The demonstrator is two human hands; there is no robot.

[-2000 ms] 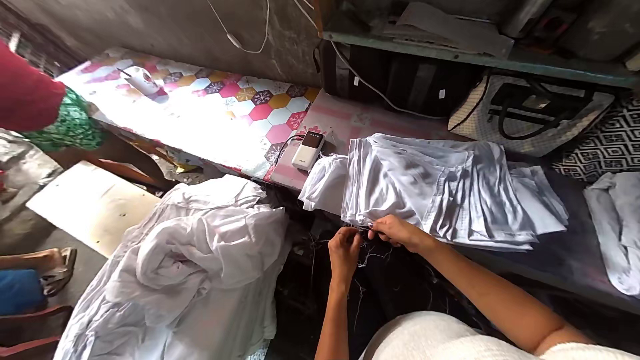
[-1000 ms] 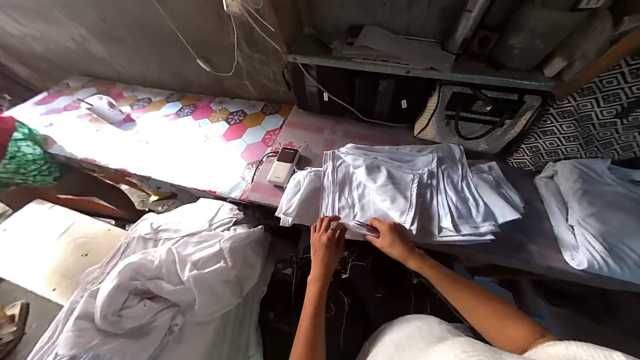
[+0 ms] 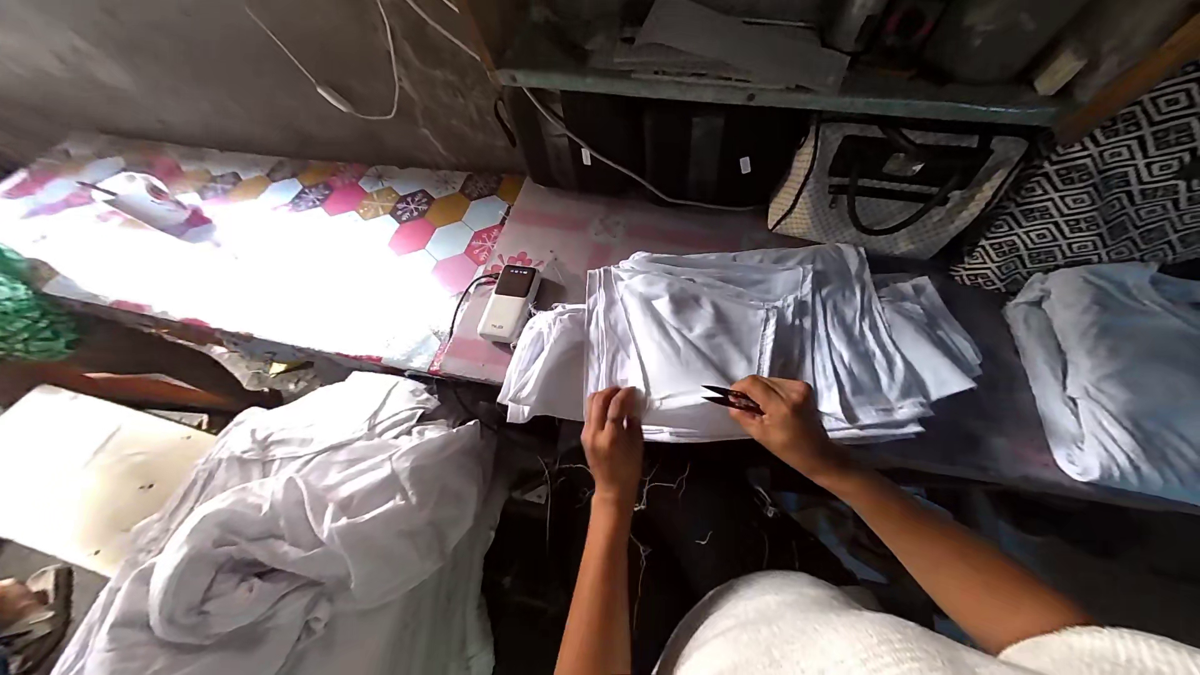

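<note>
A stack of white cloth pieces (image 3: 712,328) lies on the table, its near edge along the table's front. My left hand (image 3: 614,436) pinches the near left edge of the top cloth. Over the cloth, my right hand (image 3: 783,417) is closed around small thread snips (image 3: 727,398), whose dark blades point left. The blades lie just above the white fabric, to the right of my left hand.
A white power bank (image 3: 509,305) with a cable lies left of the stack. Crumpled white fabric (image 3: 319,516) fills the lower left, and folded cloth (image 3: 1116,375) lies at the right. A handbag (image 3: 895,192) stands behind, below a shelf (image 3: 778,94).
My hands were close together at the stack's front edge two seconds ago; they are now apart on the cloth. The snips now show clearly in my right hand.
</note>
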